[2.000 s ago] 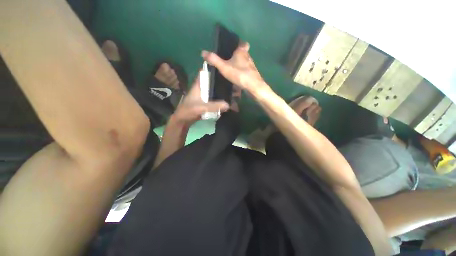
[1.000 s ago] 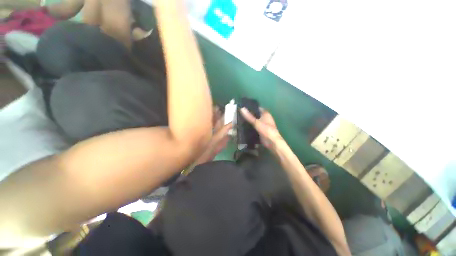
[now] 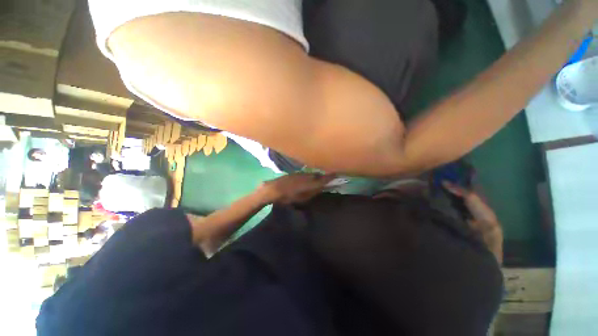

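My left hand is over my dark-clothed lap, left of centre, with its fingers pointing right. A small pale patch shows at its fingertips; I cannot tell whether the hand holds it. My right hand is past my right knee, its fingers around a dark slab with a bluish sheen, likely the smartphone. The neighbour's arm partly blocks the view just above both hands.
A person's bare arm with a white sleeve crosses the upper middle. White table edges run down the right, with a round white item on top. Pale slats are below. Cartons stand left on the green floor.
The view has swung left, and the neighbour's arm now crosses above my lap. My hands have moved apart; the phone remains at my right hand, while the white block is no longer clearly visible.
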